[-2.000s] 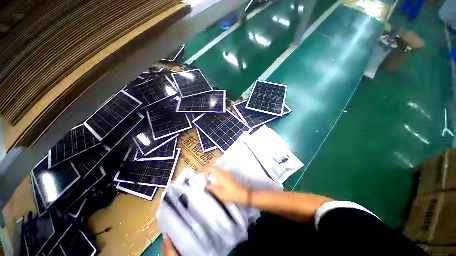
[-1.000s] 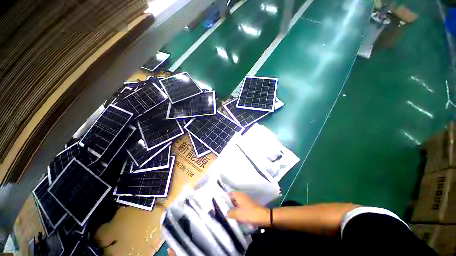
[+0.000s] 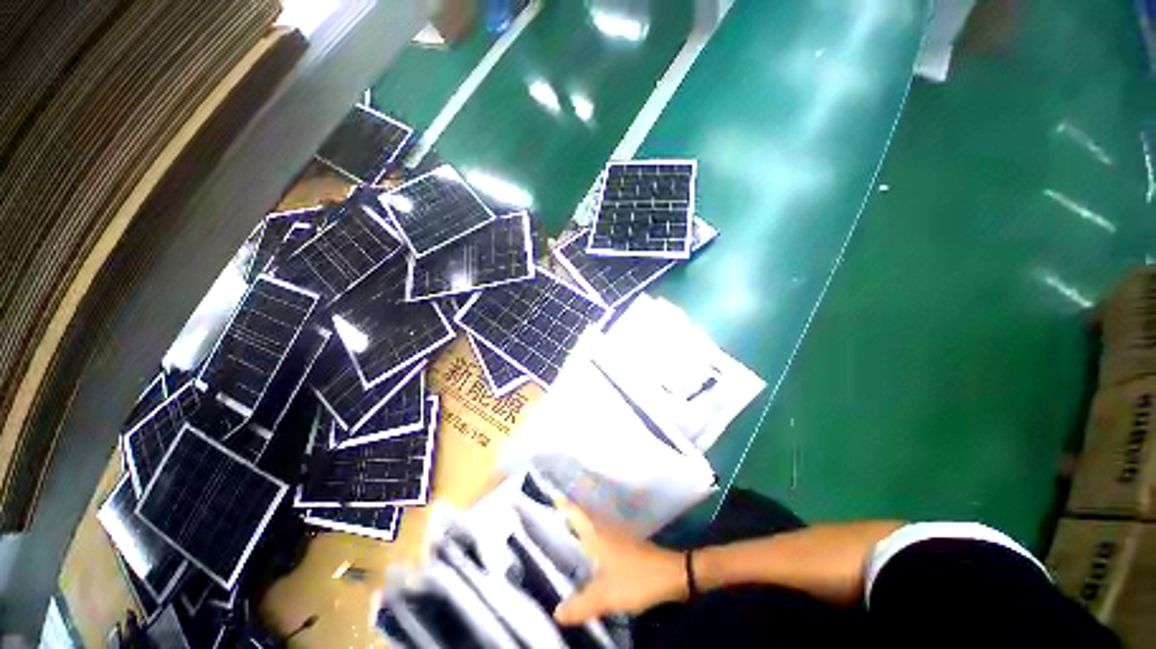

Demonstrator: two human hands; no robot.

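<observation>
My right hand (image 3: 621, 568) grips the right side of a blurred row of bagged panels (image 3: 488, 571), white packets with dark panel showing between them, at the bottom middle. My left hand is not visible. More white bagged panels (image 3: 678, 368) lie overlapped just beyond, on the bench edge; one shows a small dark mark. Loose solar panels (image 3: 533, 323), dark with white borders and pale grid lines, lie heaped to the left and behind. Part of the heap rests on a tan cardboard sheet (image 3: 475, 418) with printed characters.
Stacked flattened cartons (image 3: 114, 165) fill the upper left on a pale shelf. The glossy green bench (image 3: 773, 165) runs to the top. Brown printed cartons (image 3: 1116, 431) stand at the right edge. A black lead (image 3: 298, 628) lies near the lower left panels.
The view has shifted a little. The bagged row has moved slightly left and down with my right hand on it. The fingertips of my left hand, earlier at the bottom edge, no longer show.
</observation>
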